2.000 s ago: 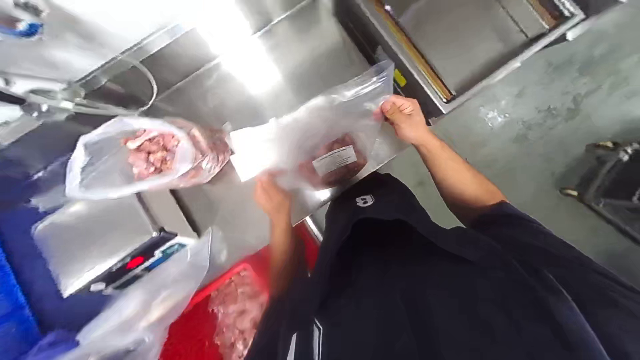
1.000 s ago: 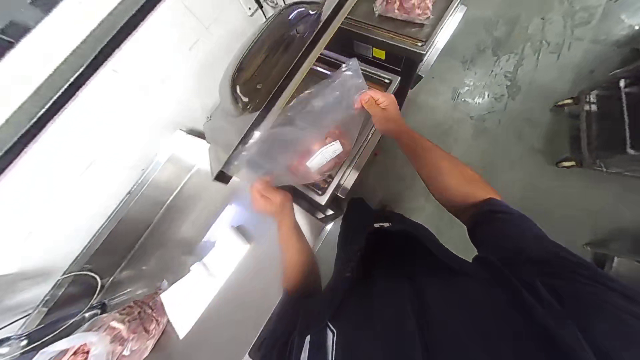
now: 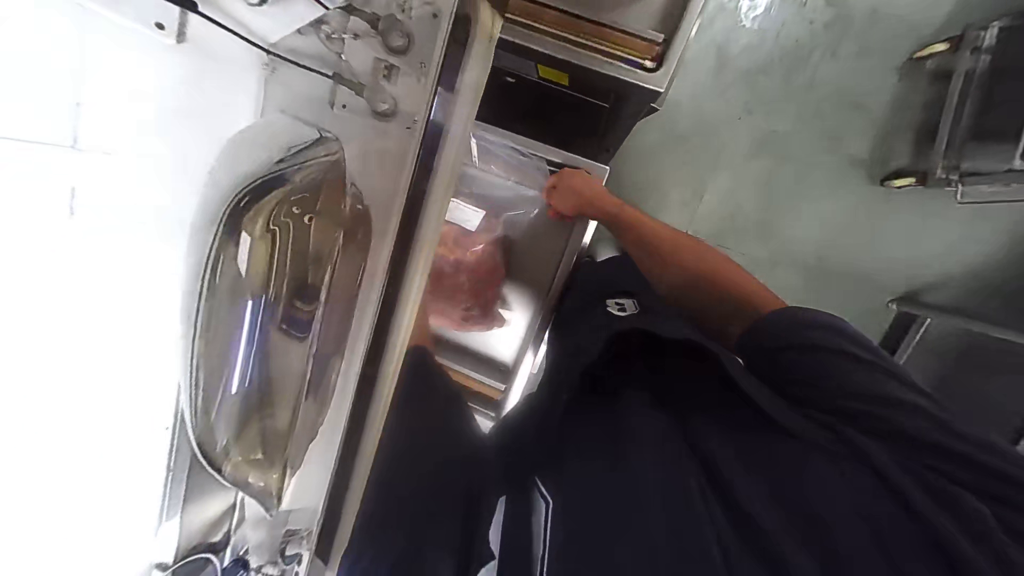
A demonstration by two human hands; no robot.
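Observation:
A clear plastic bag of raw meat (image 3: 468,276) with a white label lies on the metal bed of a vacuum chamber machine (image 3: 532,240). My right hand (image 3: 574,194) pinches the bag's upper right edge beside the chamber rim. Only a bit of my left hand (image 3: 422,330) shows at the meat's lower left; the raised lid's edge hides the rest, so its grip cannot be made out.
The raised lid (image 3: 396,320) with its clear domed window (image 3: 280,320) stands along the left. Another metal chamber bed (image 3: 592,40) lies beyond the bag. Wheeled metal carts (image 3: 960,120) stand on the floor at right.
Both hands held the bag up in the air before; now it rests in the chamber. My left hand has gone mostly behind the lid's edge. The view has shifted from the steel counter to the machine.

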